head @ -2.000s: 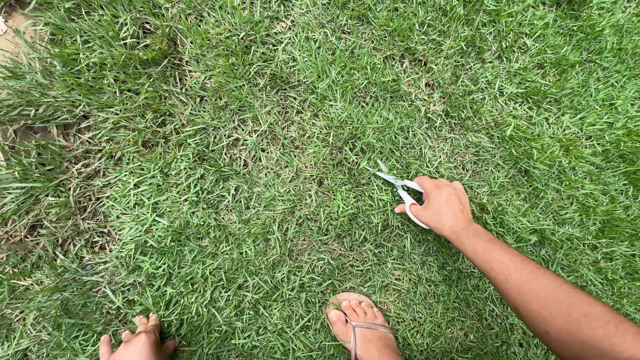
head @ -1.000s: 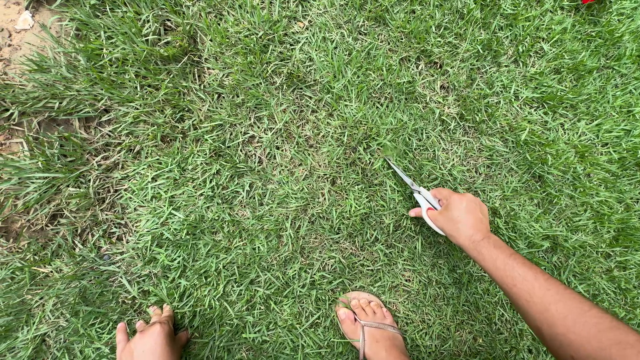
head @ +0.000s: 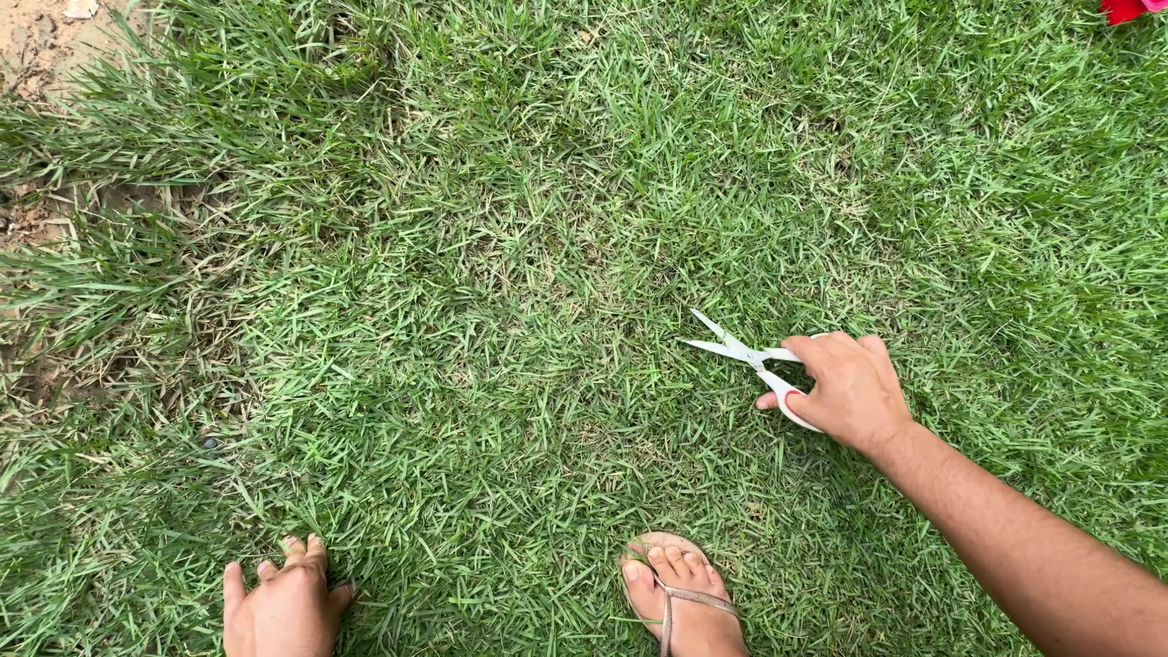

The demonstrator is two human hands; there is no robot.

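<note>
My right hand (head: 849, 388) grips a pair of scissors (head: 754, 358) by its white handles, which have a red inner lining. The scissors' metal blades are spread apart and point to the upper left, low over the grass (head: 547, 365). My left hand (head: 283, 607) rests on the grass at the lower left, knuckles up and fingers apart, with nothing seen in it. Its fingertips are partly hidden among the blades of grass.
A foot in a thong sandal (head: 680, 598) stands at the bottom, between my hands. Bare sandy soil (head: 55, 46) with a pale fragment (head: 80, 9) shows at the upper left. A red and pink object (head: 1122, 9) lies at the top right edge.
The scissors' blades, close together one second ago, are now spread. The red object was not in view two seconds ago. My left hand remains on the grass.
</note>
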